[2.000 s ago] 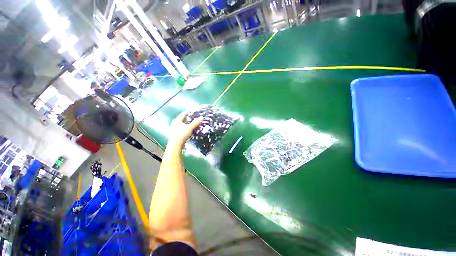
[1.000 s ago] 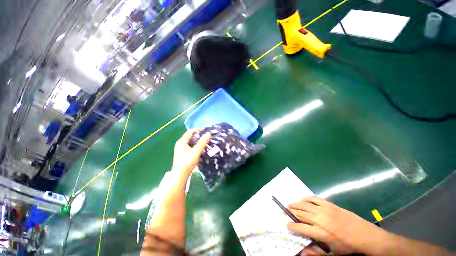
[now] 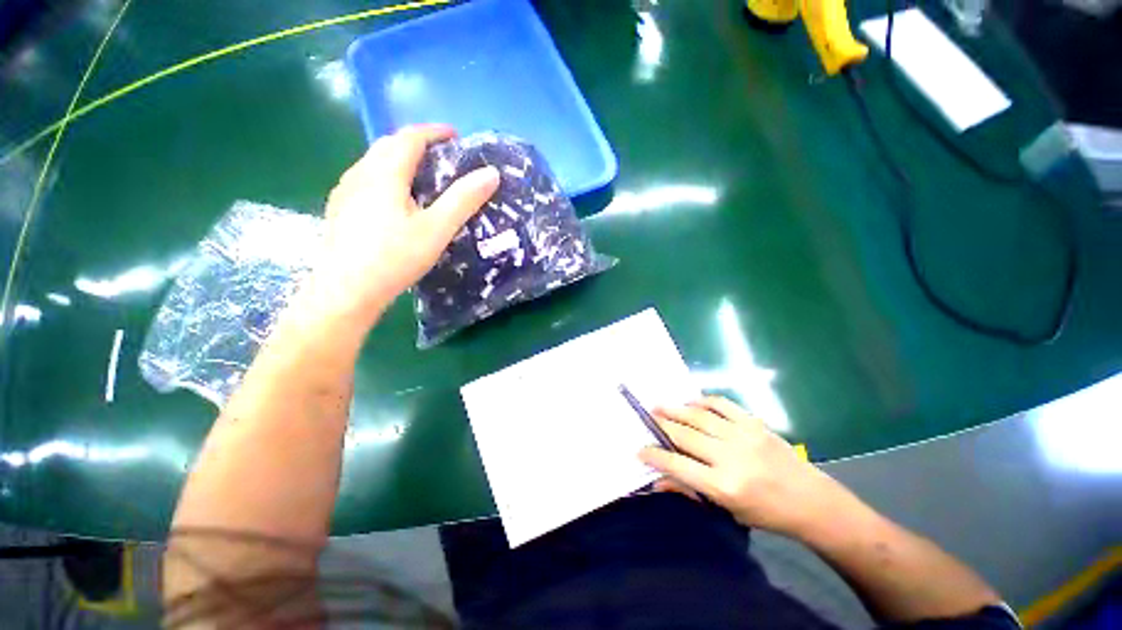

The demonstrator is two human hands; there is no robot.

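My left hand (image 3: 400,222) grips the left side of a clear poly bag full of small black-and-white parts (image 3: 511,246). The bag has a small white label and lies at the near edge of the blue tray. My right hand (image 3: 720,455) rests on the right edge of a white record sheet (image 3: 560,425) and holds a slim dark pen (image 3: 645,415), its end pointing up and left over the paper. The print on the sheet is too faint to read.
A blue tray (image 3: 474,74) stands behind the full bag. A second clear bag (image 3: 228,302) lies left, partly behind my left forearm, with a thin white strip (image 3: 115,366) beside it. A yellow heat gun (image 3: 833,35), its black cord and a white paper (image 3: 938,70) are at upper right.
The view has turned down. Since the earliest frame, the full bag has moved from the left beside the tray, and my right hand with pen and the record sheet have come into view.
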